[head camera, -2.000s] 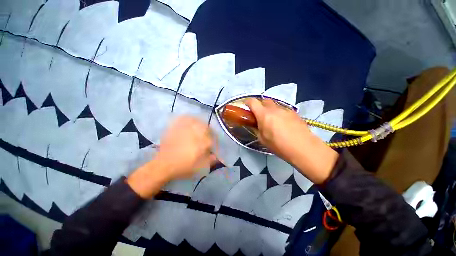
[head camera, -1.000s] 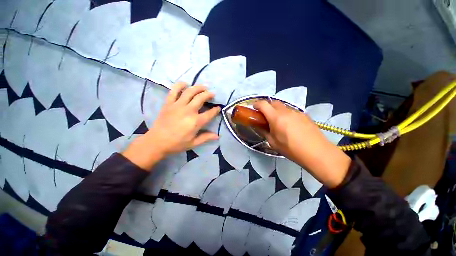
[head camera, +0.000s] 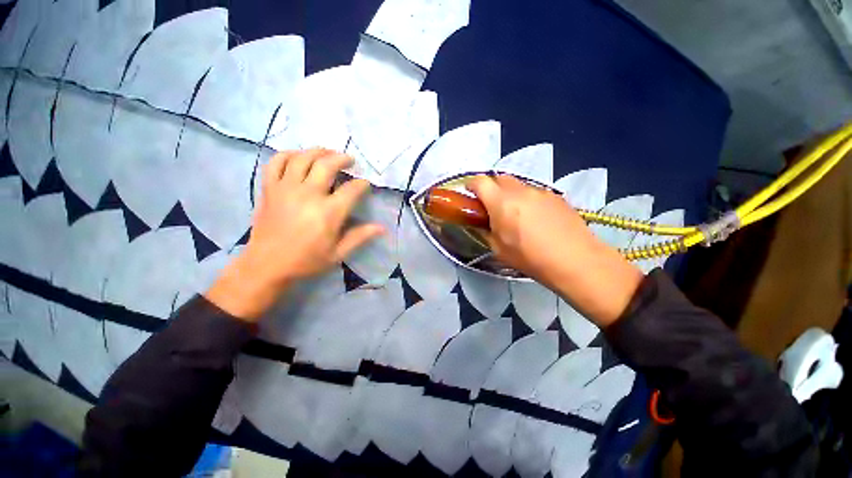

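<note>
My right hand [head camera: 542, 229] grips the brown-orange handle of the steam iron [head camera: 456, 207]. The iron lies on the upper row of overlapping pale petal-shaped pieces [head camera: 140, 140], its pointed tip toward my left hand, on the row's dark seam line. My left hand [head camera: 304, 219] rests flat on the same row, left of the tip, fingers spread over the seam and thumb apart; it does not touch the iron. The fabric under both hands is hidden.
Lower rows of pale pieces [head camera: 318, 411] lie nearer me. Navy table cover [head camera: 570, 84] shows at upper right. Yellow hoses [head camera: 719, 227] run right from the iron. A white roll [head camera: 811, 366] sits on the right. An orange scissor handle [head camera: 660, 408] shows partly beside my right sleeve.
My left hand has moved a little left along the row. The iron stays in my right hand at nearly the same spot in view, while the pieces around it have shifted right in the picture.
</note>
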